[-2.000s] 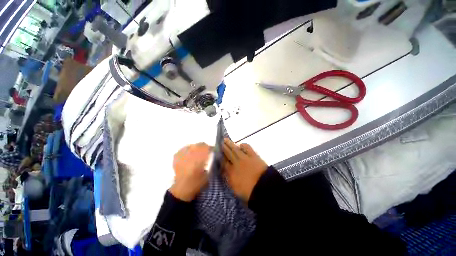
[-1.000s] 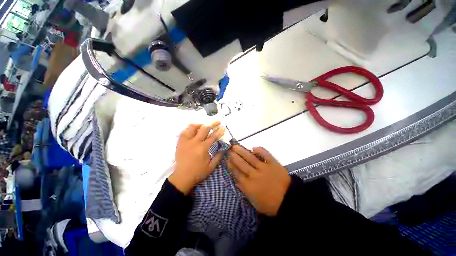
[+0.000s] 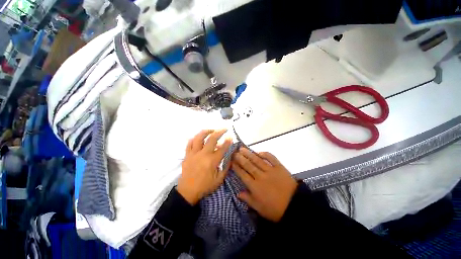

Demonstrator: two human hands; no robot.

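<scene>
A dark fine-checked cloth piece (image 3: 222,207) joined to white fabric (image 3: 151,136) lies at the sewing machine's front edge and hangs towards my lap. My left hand (image 3: 203,164) lies on the white fabric and the cloth's edge, fingers towards the needle area (image 3: 226,109). My right hand (image 3: 265,182) lies on the checked cloth, its fingertips at the fold beside the left hand's. Both hands hold the cloth between them just in front of the presser foot. The needle tip itself cannot be made out.
Red-handled scissors (image 3: 351,114) lie on the machine bed to the right. A measuring tape (image 3: 374,164) runs along the table edge. A striped bundle of white layers (image 3: 76,96) is at the left. Black strips (image 3: 303,30) cross the machine head. Blue crates stand at lower right.
Over the last two seconds my left hand has opened from a pinch and now lies flatter on the fabric. The raised cloth edge has come down. The view has shifted slightly.
</scene>
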